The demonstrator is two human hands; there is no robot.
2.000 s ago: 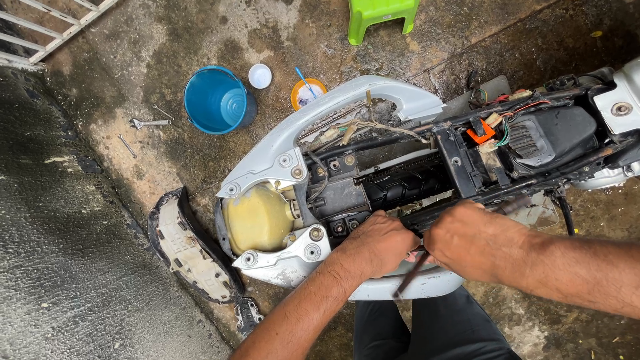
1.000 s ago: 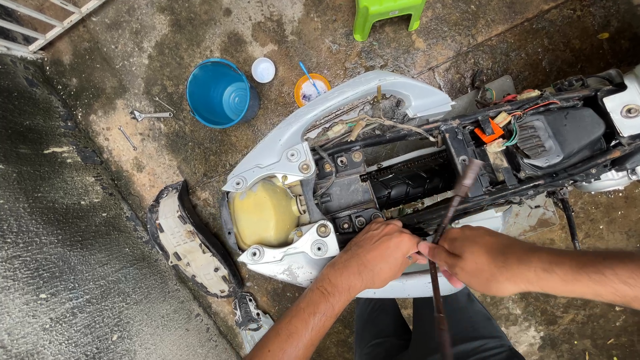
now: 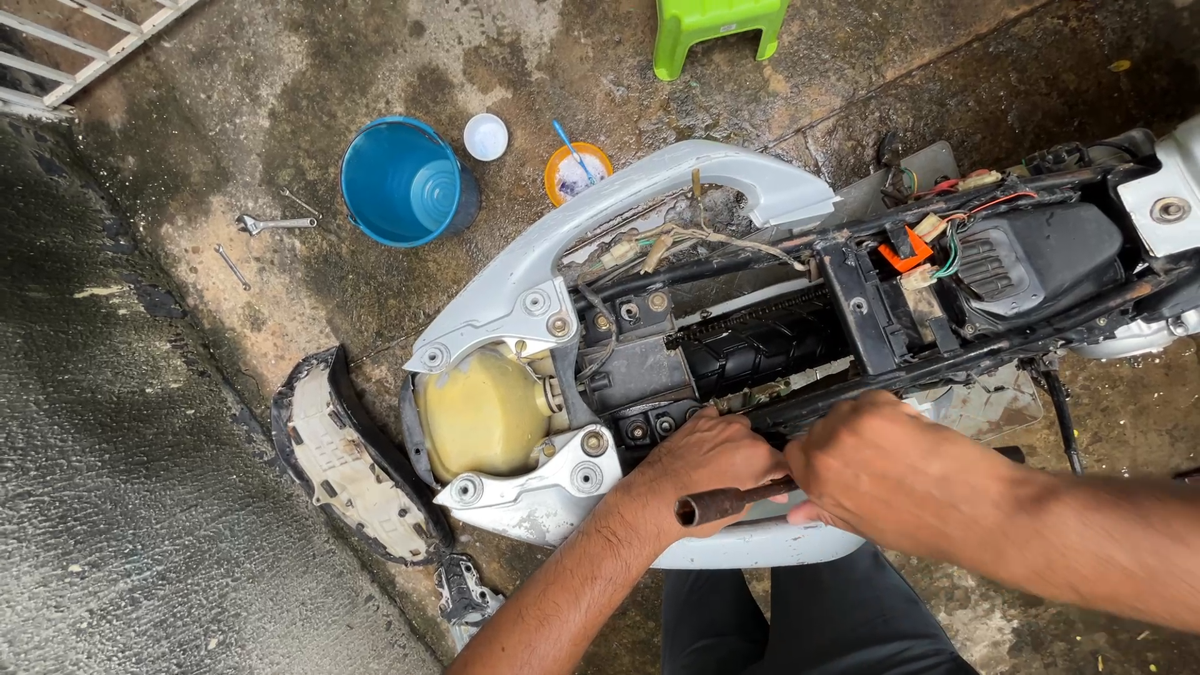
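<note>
My right hand (image 3: 867, 469) is closed around a rusty socket wrench (image 3: 714, 506), whose hollow socket end points left, below my left hand (image 3: 708, 459). The left hand rests at the near frame rail (image 3: 816, 398) of a stripped motorcycle, close against the right; its fingertips are hidden, so I cannot tell what they hold. A grey grab rail (image 3: 647, 178) curves around the tail, with its near part beneath my wrists. Between the rail's mounts sits a yellowed plastic tail lamp housing (image 3: 483, 412). The rear tyre (image 3: 764, 352) shows inside the frame.
Beyond the bike stand a blue bucket (image 3: 403, 187), a white cup (image 3: 486, 137), an orange bowl (image 3: 605, 155) with a blue-handled brush and a green stool (image 3: 717, 28). An adjustable wrench (image 3: 281, 224) lies left on the wet concrete. A detached seat (image 3: 361, 469) lies by the wall (image 3: 141, 422).
The socket wrench in my right hand has turned: one second ago it stood nearly upright in view, and now its socket end points left. My left hand has stayed near the rail.
</note>
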